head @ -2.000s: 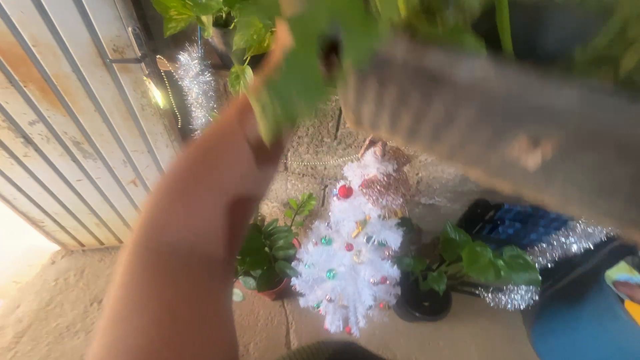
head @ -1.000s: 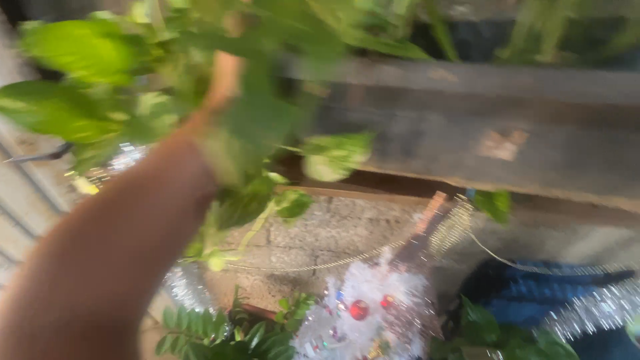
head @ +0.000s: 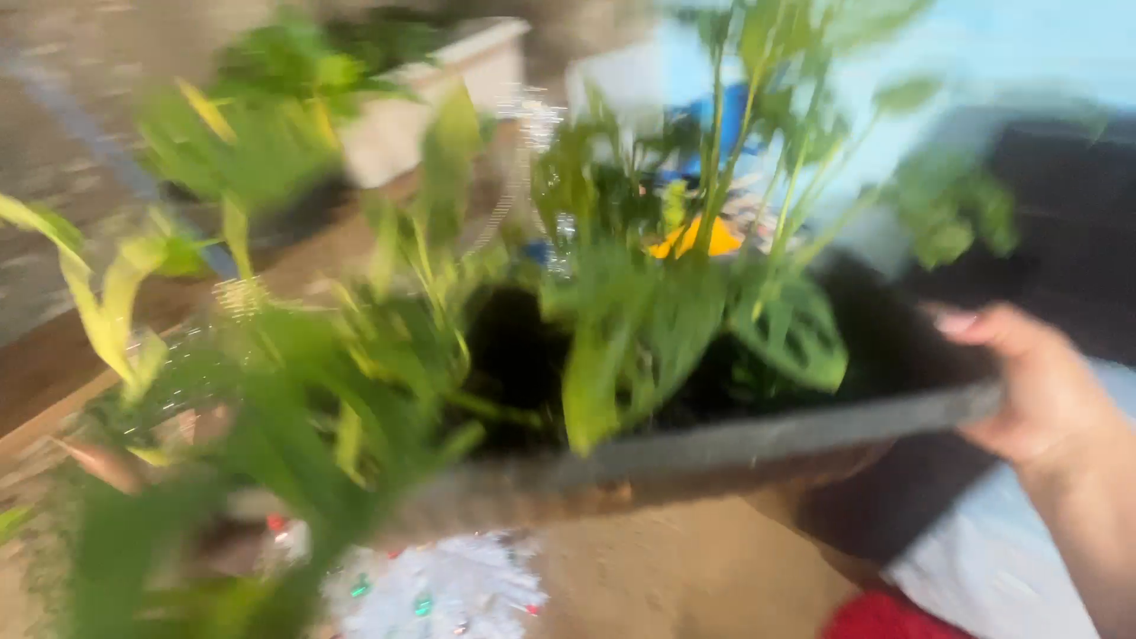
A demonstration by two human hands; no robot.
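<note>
My right hand (head: 1034,390) grips the right end of a long, dark planter box (head: 799,426), its thumb over the rim and its fingers under the edge. Dark soil and leafy green plants (head: 639,328), some with split leaves, fill the box, which is blurred and slightly tilted. Large leaves cover the box's left end. Blurred skin-toned patches show among those leaves at the lower left; whether they are my left hand, and what it holds, cannot be made out.
Below the box stands a small white artificial tree (head: 435,586) with red and green baubles. Behind are a pale planter (head: 435,89) with greenery, silver tinsel (head: 541,124) and an orange-yellow item (head: 697,238). Something red (head: 887,617) lies at the lower right.
My right hand has come into view, holding the planter box's right end. The left forearm seen earlier is no longer clearly visible. The view has shifted, showing the soil inside the box.
</note>
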